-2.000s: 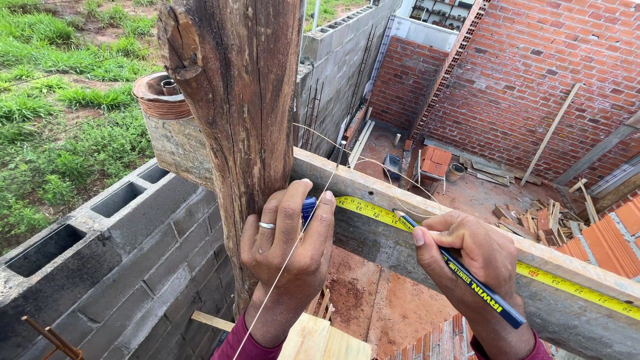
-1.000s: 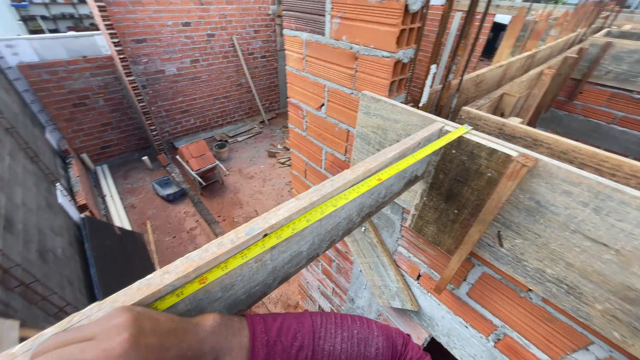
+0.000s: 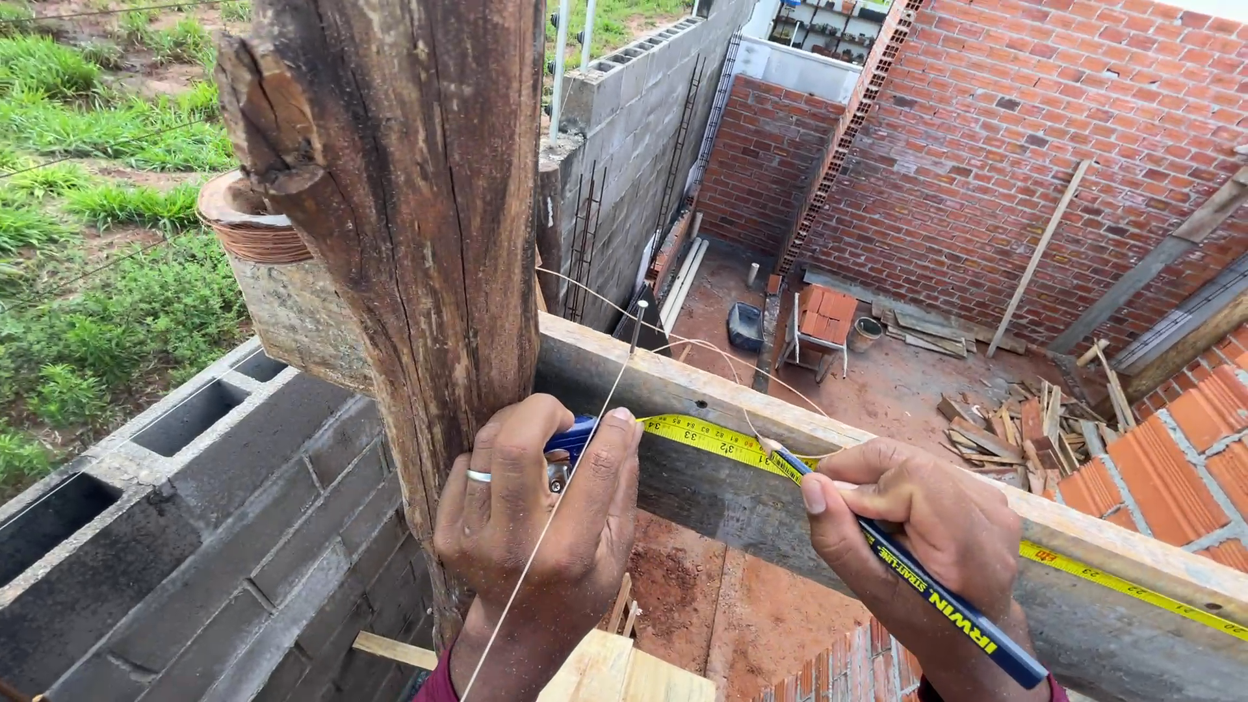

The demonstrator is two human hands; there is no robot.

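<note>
My left hand (image 3: 546, 497), with a ring on one finger, grips a blue tape measure (image 3: 573, 439) beside a rough wooden post (image 3: 419, 195). From the case, the yellow tape blade (image 3: 707, 436) runs right along the side of a wooden board (image 3: 907, 458). My right hand (image 3: 921, 526) holds a blue Irwin carpenter's pencil (image 3: 936, 585), its tip at the blade near the board's upper part. A nail (image 3: 639, 327) stands upright in the board's top edge. A thin string (image 3: 546, 531) passes from the nail down across my left hand.
A grey block wall (image 3: 224, 526) with hollow cores lies at lower left. A roll of copper-coloured wire (image 3: 258, 239) sits behind the post. Far below are a brick wall (image 3: 975, 146), a chair-like frame stacked with bricks (image 3: 824, 317), a bucket (image 3: 865, 333) and scrap wood (image 3: 1038, 429).
The view has swung from the board's far end back to the post. Both hands and the pencil are in sight again; one second ago only one hand and a sleeve showed.
</note>
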